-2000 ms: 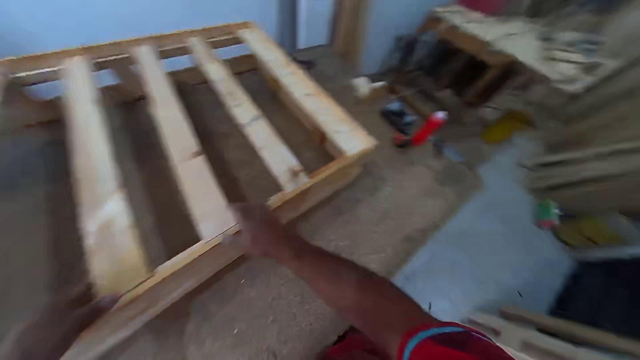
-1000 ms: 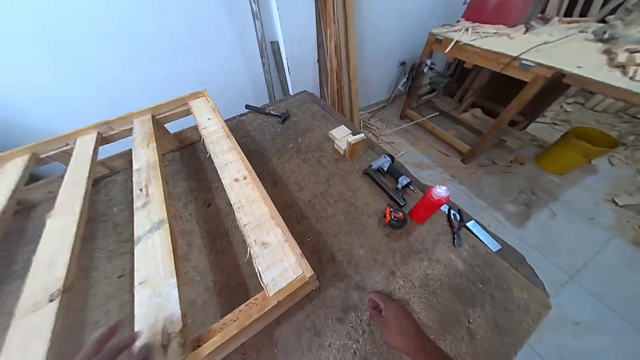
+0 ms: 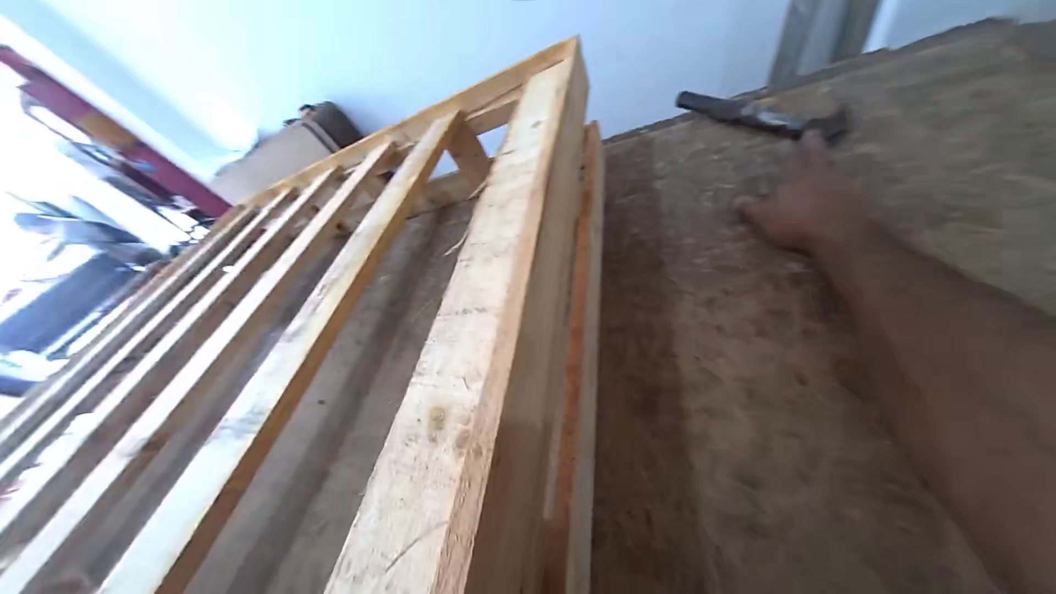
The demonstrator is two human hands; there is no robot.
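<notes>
A slatted wooden frame (image 3: 487, 272) lies across the left and middle of the view on a worn wooden worktable (image 3: 726, 396). Toward the back edge of the table lies a hammer (image 3: 759, 115), its dark handle pointing left. My right hand (image 3: 813, 198) reaches in from the right, fingers extended at the hammer near its head; whether they touch it is blurred, and they are not closed round it. At the bottom left corner a faint, blurred patch may be part of my left hand, but it cannot be made out clearly.
A pale blue wall (image 3: 660, 49) rises behind the table, with upright boards (image 3: 813, 41) against it. A dark object with a pale panel (image 3: 280, 148) stands beyond the frame's far side. Bright, blurred clutter fills the far left.
My right hand has moved from the near part of the table, beside the frame's corner, to the hammer at the back. The view has swung left and closer.
</notes>
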